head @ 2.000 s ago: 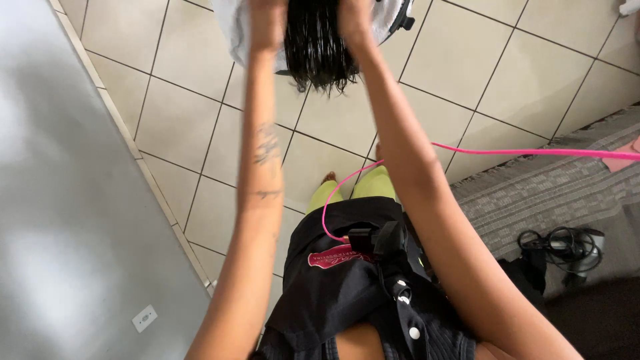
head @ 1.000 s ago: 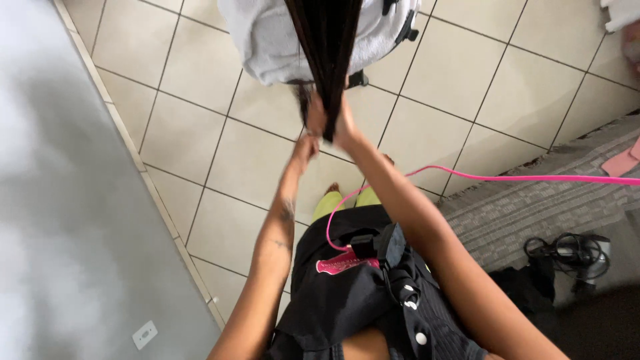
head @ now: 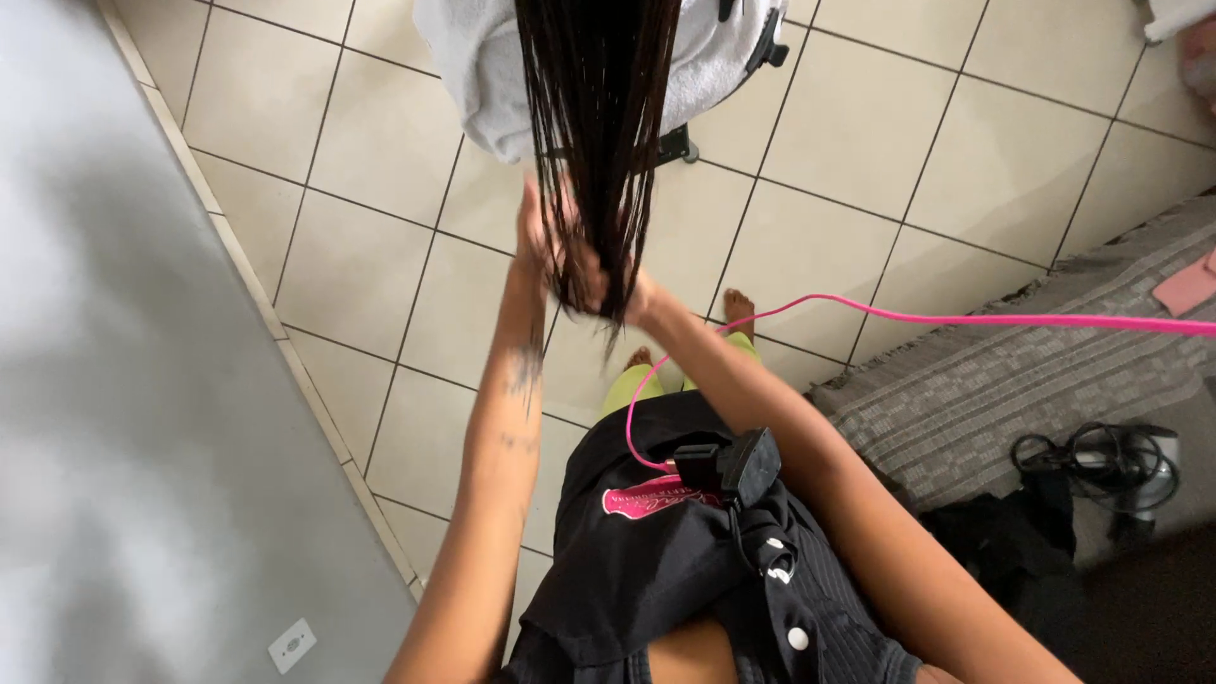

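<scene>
Long, dark, damp-looking hair (head: 598, 104) hangs down from the top of the view in narrow strands. Behind it is a white towel (head: 494, 85), over a seat or a person's shoulders; which, I cannot tell. My left hand (head: 546, 228) is behind the left strands, fingers pointing up and partly hidden. My right hand (head: 613, 285) is at the lower ends of the hair, mostly covered by them. Whether the fingers of either hand close on the hair is not clear.
A pink cable (head: 950, 318) runs from a black device (head: 731, 465) at my apron to the right edge. A grey woven cover (head: 950, 389) lies at right, with a corded appliance (head: 1140, 465) by it. A grey wall (head: 171, 380) with a socket (head: 292, 646) stands at left.
Both hands were at the top of the view, then came down the hair to its gathered lower part. Now the strands hang more spread out, and my left hand is higher than a second ago.
</scene>
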